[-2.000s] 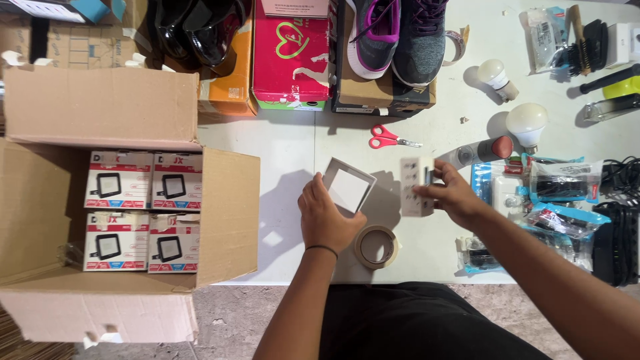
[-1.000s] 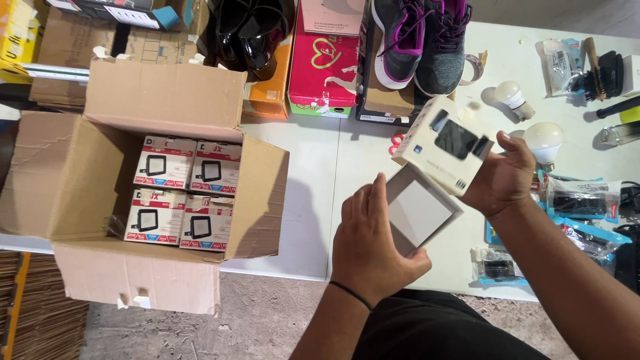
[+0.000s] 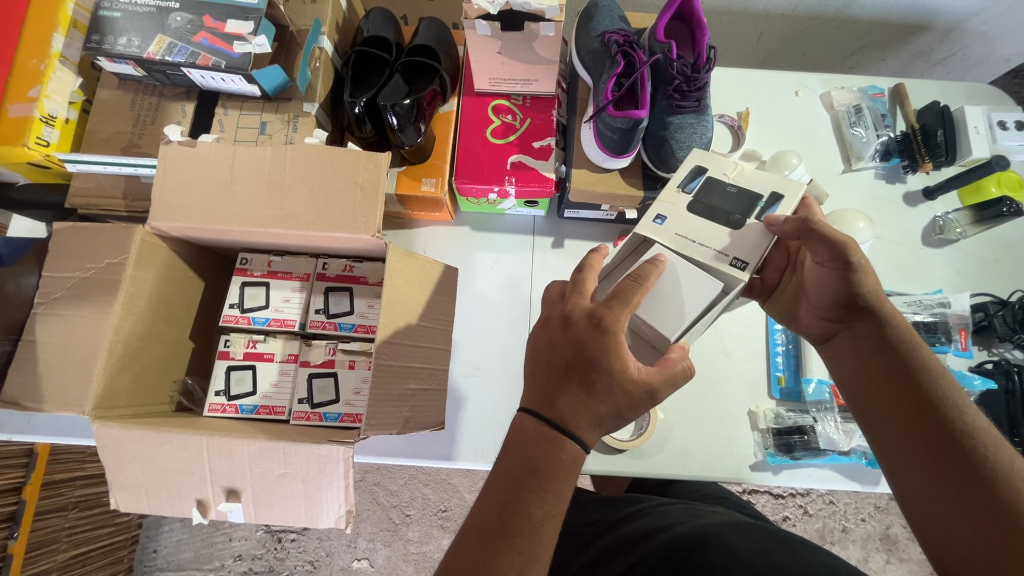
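Note:
A white printed microphone box lid is in my right hand, thumb on its printed face. Below and against it, a grey-white box tray with a plain white insert is gripped by my left hand, index finger lying over the insert. The two parts touch, the lid tilted at the tray's upper right edge. Beneath my left hand, a roll of masking tape is partly hidden. Only a bit of the red scissors shows behind the box.
An open cardboard carton at left holds several LED floodlight boxes. Shoes on shoeboxes line the back. At right lie light bulbs, a wooden hairbrush and bagged items. The table's front edge runs below my hands.
My right hand has brought the printed lid over to the tray in my left hand; two seconds ago they were apart. The view has shifted left.

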